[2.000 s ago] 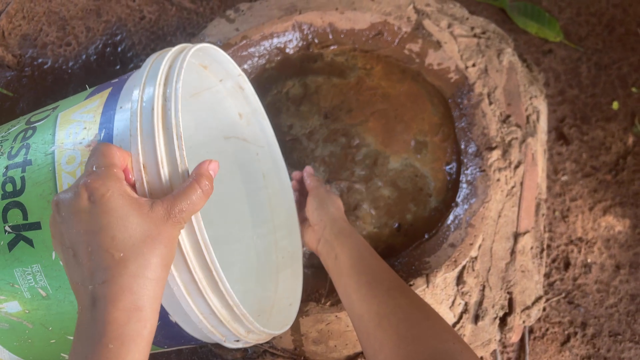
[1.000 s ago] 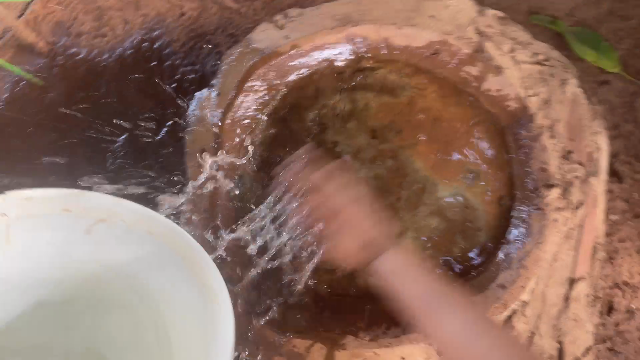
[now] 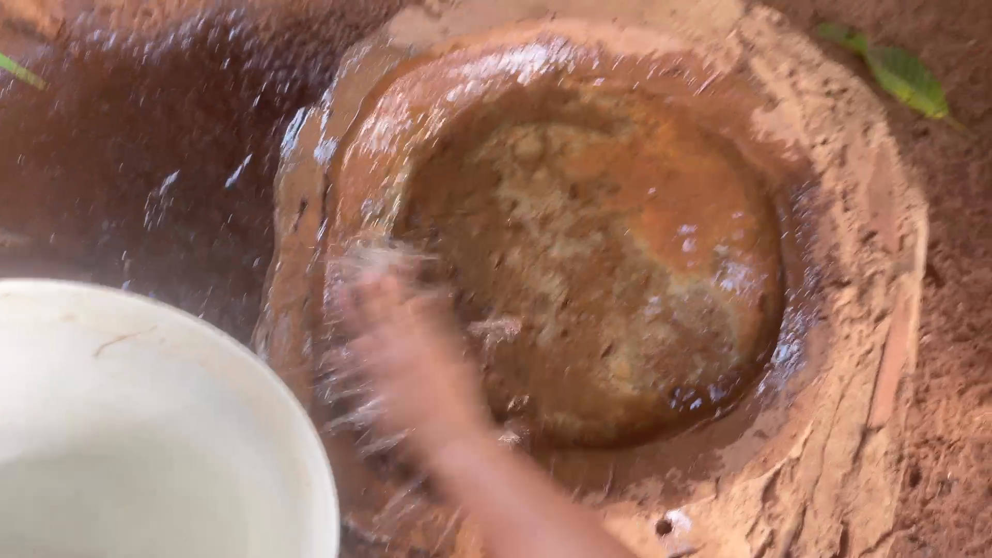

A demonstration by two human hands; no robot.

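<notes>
My right hand, blurred by motion, is over the left inner edge of a round clay basin set in the ground. Splashing water surrounds its fingers, and whether they are apart or closed is not plain. Shallow brownish water lies in the basin's hollow. At the lower left is the white plastic bucket, its open mouth facing up toward me and a thin dark strand on its inner wall. My left hand is out of the frame.
Wet, dark reddish ground lies left of the basin, with drops in the air above it. A green leaf rests on the soil at the upper right. Part of another green leaf shows at the left edge.
The bucket, earlier tilted in my left hand, now sits lower left, and that hand has left view. My right hand has moved from over the pool to the basin's left edge, splashing water.
</notes>
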